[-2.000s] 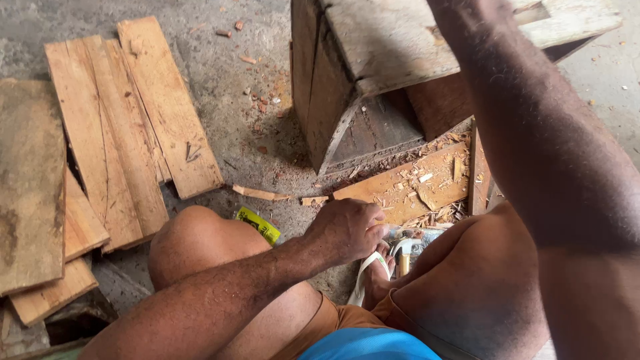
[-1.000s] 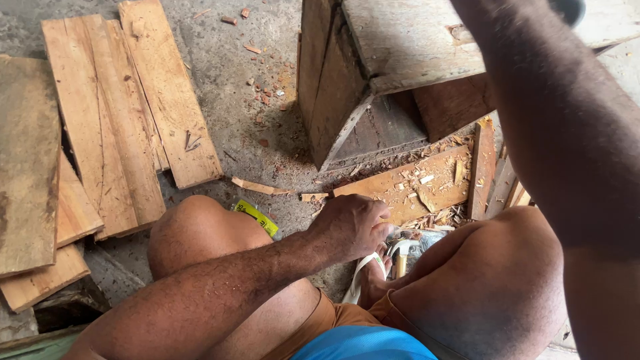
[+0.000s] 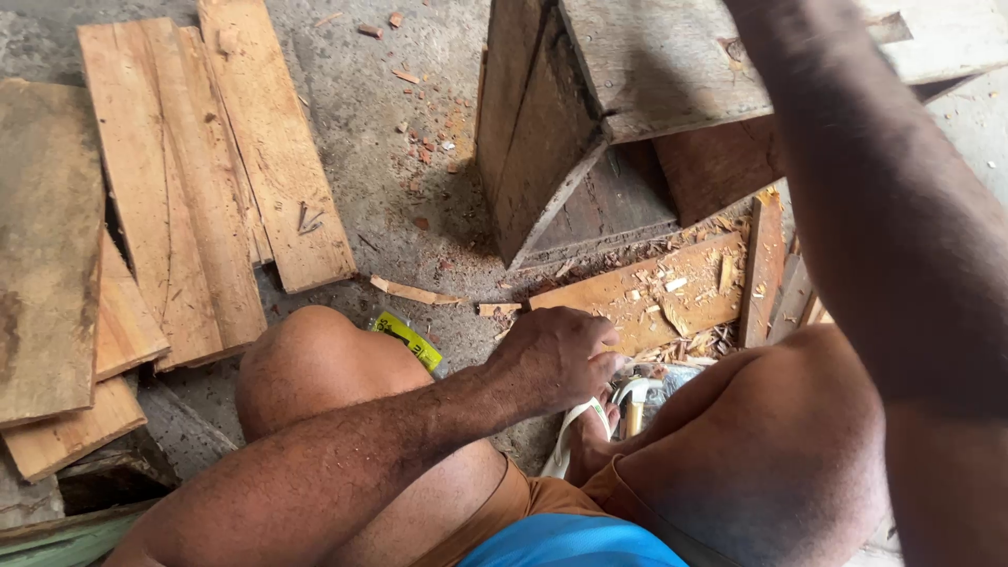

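My left hand (image 3: 563, 354) hangs between my knees with its fingers curled; whether it holds anything small is hidden. Below and right of it, beside my foot in a white flip-flop, is a claw hammer (image 3: 633, 413) with a light wooden handle. A chip-strewn board (image 3: 677, 295) lies on the floor just beyond the same hand. My right forearm reaches up across a weathered wooden bench (image 3: 661, 59), and that hand is past the top edge of the view. At the left, a few nails (image 3: 309, 219) lie on a pale wooden plank (image 3: 272, 142).
More planks (image 3: 161, 181) lie overlapping on the left of the concrete floor (image 3: 362, 126). A yellow-green packet (image 3: 408, 340) bearing writing is by my left knee. Wood strips (image 3: 762, 272) stand near the right knee. Reddish fragments (image 3: 425, 150) and shavings are scattered before the bench.
A dark rounded thing seen near the top right edge one second ago is out of view now. My left hand has stayed about where it was, between the knees.
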